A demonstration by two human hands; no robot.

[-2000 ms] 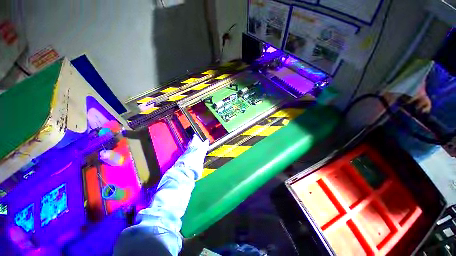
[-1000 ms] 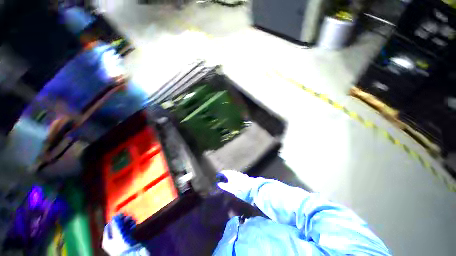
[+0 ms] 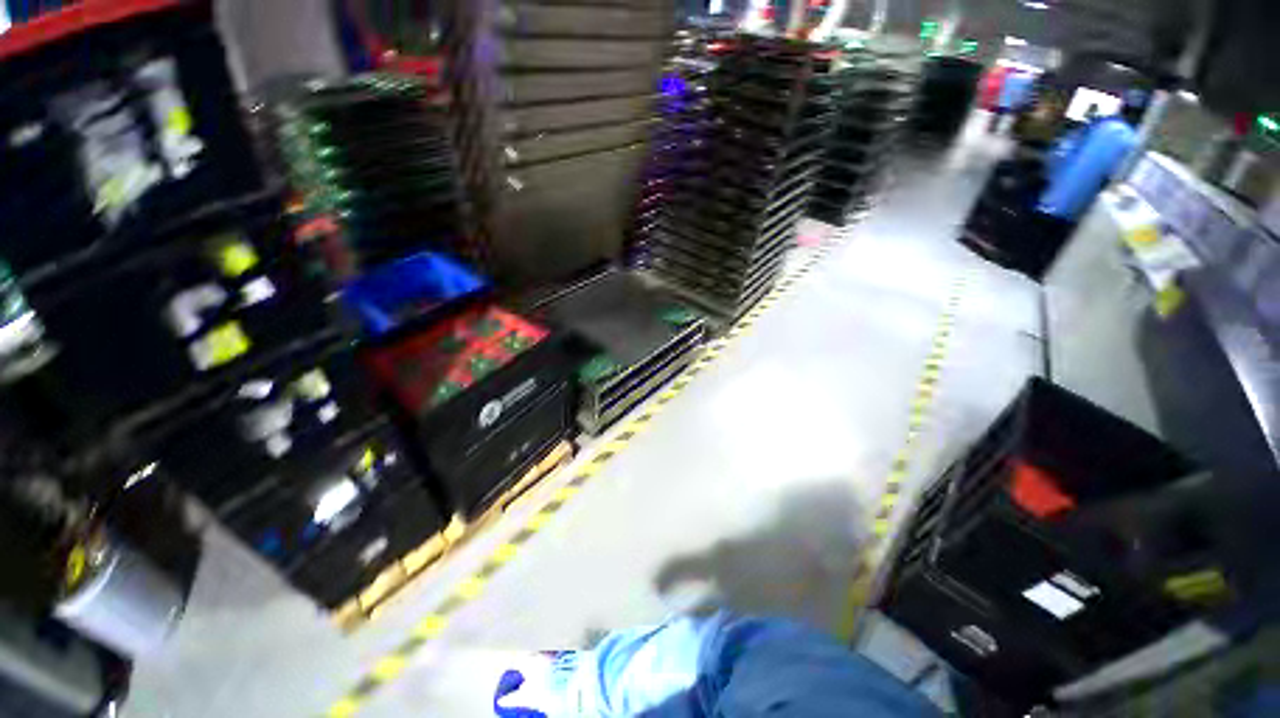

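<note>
My right hand is at the bottom edge, in a white glove with blue fingers, partly cut off and blurred. Its light blue sleeve reaches in from the bottom right. It touches nothing that I can see; whether the fingers are open or closed is unclear. My left hand is out of view. Nearest ahead on the right stands a large black tote bin with a red thing inside and a white label on its side.
A yellow-black striped aisle floor runs away ahead. On its left are stacked black bins on a pallet, one topped by a red divided tray, a blue bin and tall magazine racks. A person in blue is far right.
The view has turned from the conveyor and red divided tray to the aisle. My left hand has left the picture. My right hand is now lower, at the bottom edge.
</note>
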